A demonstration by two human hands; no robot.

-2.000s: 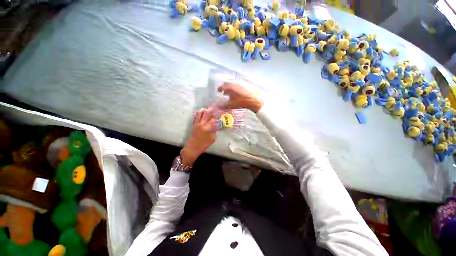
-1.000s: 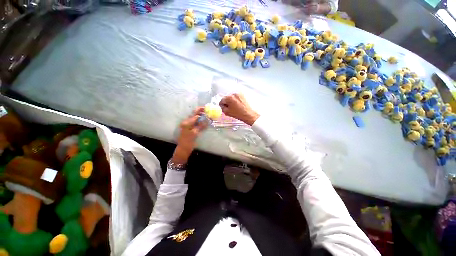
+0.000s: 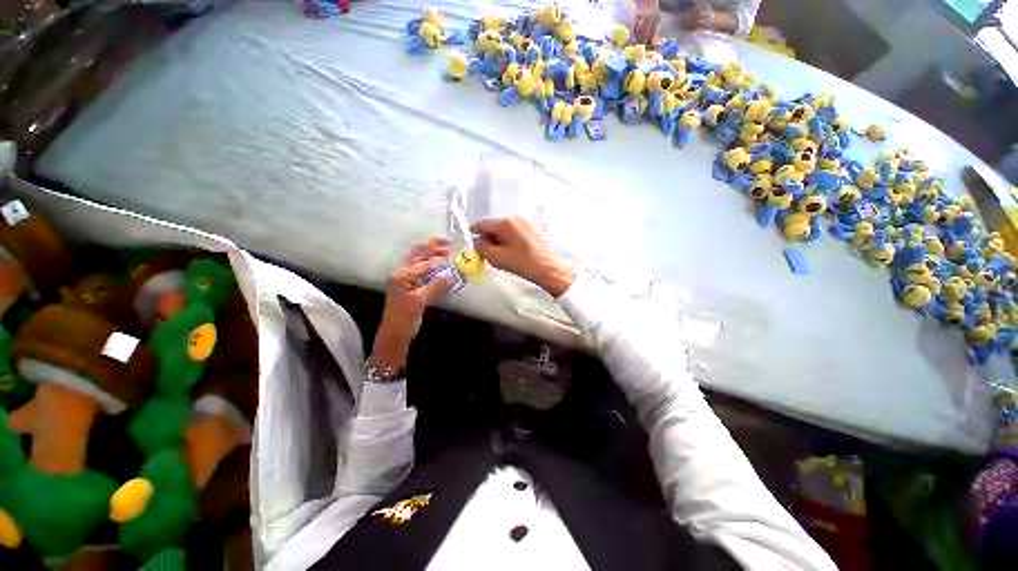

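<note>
My left hand [image 3: 418,279] is near the table's front edge, closed around the blue part of a small yellow-and-blue plush toy [image 3: 470,264]. The toy's yellow head sticks out to the right of the fingers. My right hand [image 3: 511,248] is just right of the toy, its fingertips pinching the edge of a clear zip bag [image 3: 461,218] that stands up above the toy. How far the toy sits inside the bag cannot be told. The stack of clear bags [image 3: 508,192] lies on the table behind my right hand.
A long heap of plush toys [image 3: 781,156] runs along the far side of the table. One blue card [image 3: 795,261] lies apart from it. A white sack [image 3: 293,335] with larger plush toys stands at lower left. Another person's hands [image 3: 694,17] show across the table.
The toy and bag have moved slightly down, nearer the table's front edge, and the bag now stands upright above the toy. More of the other person's hands shows at the top.
</note>
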